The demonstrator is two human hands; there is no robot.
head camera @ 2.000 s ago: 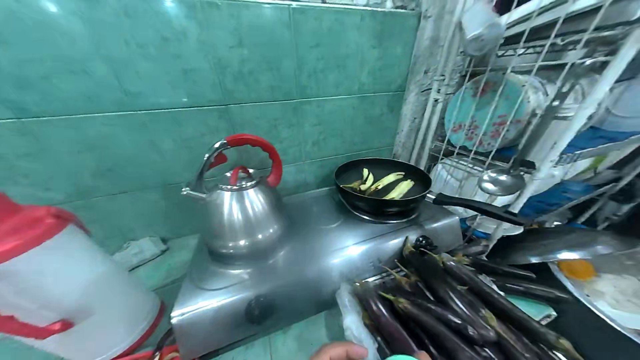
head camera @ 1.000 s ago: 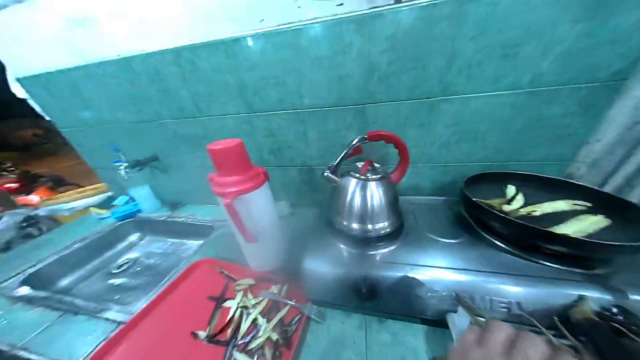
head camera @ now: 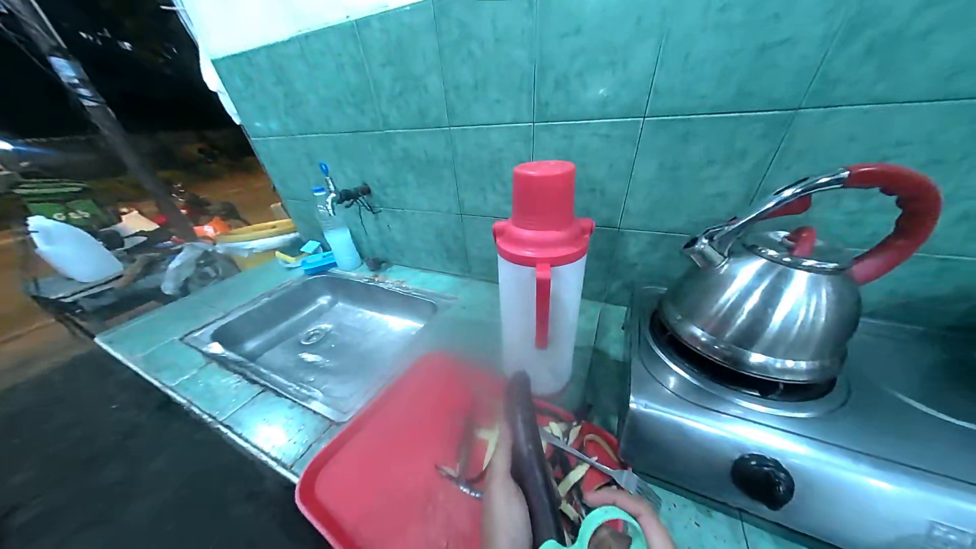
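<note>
In the head view, my left hand (head camera: 505, 499) holds a dark purple eggplant (head camera: 526, 457), which stands nearly upright over a red plastic tray (head camera: 366, 465). To its right, my right hand (head camera: 637, 511) grips a mint-green looped handle (head camera: 595, 528); the tool's working end cannot be made out. Peelings (head camera: 572, 476) lie on the right part of the tray, partly hidden by the eggplant and hands. A metal fork (head camera: 602, 463) rests across them. Another thin metal utensil (head camera: 460, 483) shows on the tray left of my left hand.
A red-and-white pitcher (head camera: 541, 305) stands behind the tray. A steel kettle (head camera: 762, 305) sits on the gas stove (head camera: 701, 450) at right. At left are a steel sink (head camera: 328, 328), a faucet (head camera: 332, 194) and a bottle (head camera: 339, 236). Green tiles line the wall.
The view has swung left, from the pan and eggplant pile to the tray and sink. Both hands are now in sight over the tray, with an eggplant in my left hand.
</note>
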